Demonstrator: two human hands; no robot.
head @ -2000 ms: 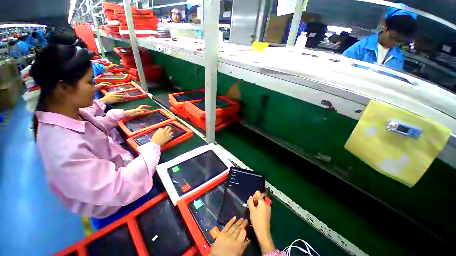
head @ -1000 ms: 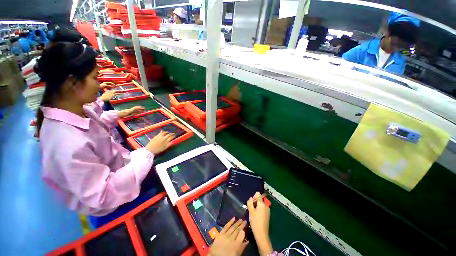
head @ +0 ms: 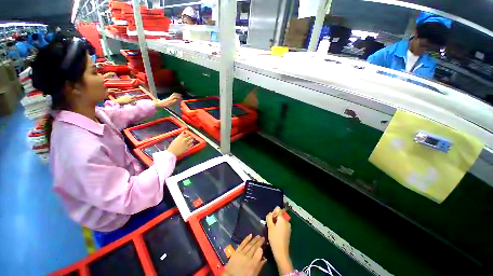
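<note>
A black tablet [head: 258, 202] with small white text lines at its top lies tilted across a second tablet [head: 220, 228] in a red tray [head: 200, 236]. That second tablet shows a green and an orange square. My left hand [head: 247, 256] lies with its fingers on the lower end of the upper tablet. My right hand [head: 279, 235] is at that tablet's right edge, fingers bent together around the edge; a small red thing shows beside the fingertips. Whether anything else is between those fingers is too small to tell.
A white tray [head: 174, 190] with a tablet touches the red tray. More red trays [head: 141, 249] with tablets run to the lower left. White cord [head: 321, 266] lies at the bottom. A white post [head: 226, 81] stands ahead. A person in pink [head: 102, 161] sits at the left.
My hands and the tablet keep nearly the same place. The neighbouring person's far hand has moved from the tray up toward the stacked red trays. The view has shifted slightly.
</note>
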